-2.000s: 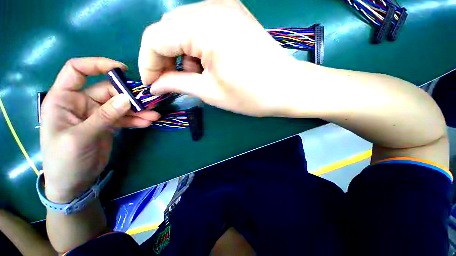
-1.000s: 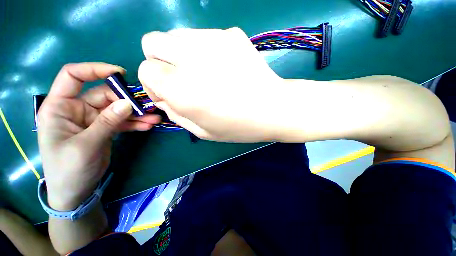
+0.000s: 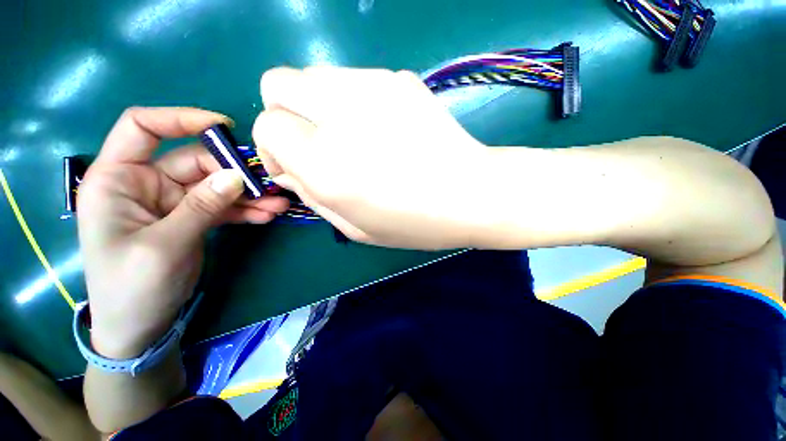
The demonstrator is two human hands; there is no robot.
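Note:
A black connector housing (image 3: 232,161) with a pale strip along one face is held tilted between the thumb and fingertips of my left hand (image 3: 152,207). Coloured wires (image 3: 251,161) leave its right side and run to my right hand (image 3: 371,164), whose curled fingers close on them right beside the housing. The back of my right hand hides its fingertips and most of the wires. Below my hands more wires (image 3: 297,211) show, partly covered by my right hand.
A harness (image 3: 500,69) with a black connector (image 3: 570,81) lies behind my right hand. More harness ends (image 3: 681,33) lie at the upper right. Another connector (image 3: 71,185) lies left of my left hand. The green table (image 3: 388,284) has its near edge before my body. Another person's arm (image 3: 39,400) shows at lower left.
My right hand has moved down and its fingers have closed over the wires beside the housing. My left hand and the housing have shifted slightly right. The harness behind has shifted slightly right.

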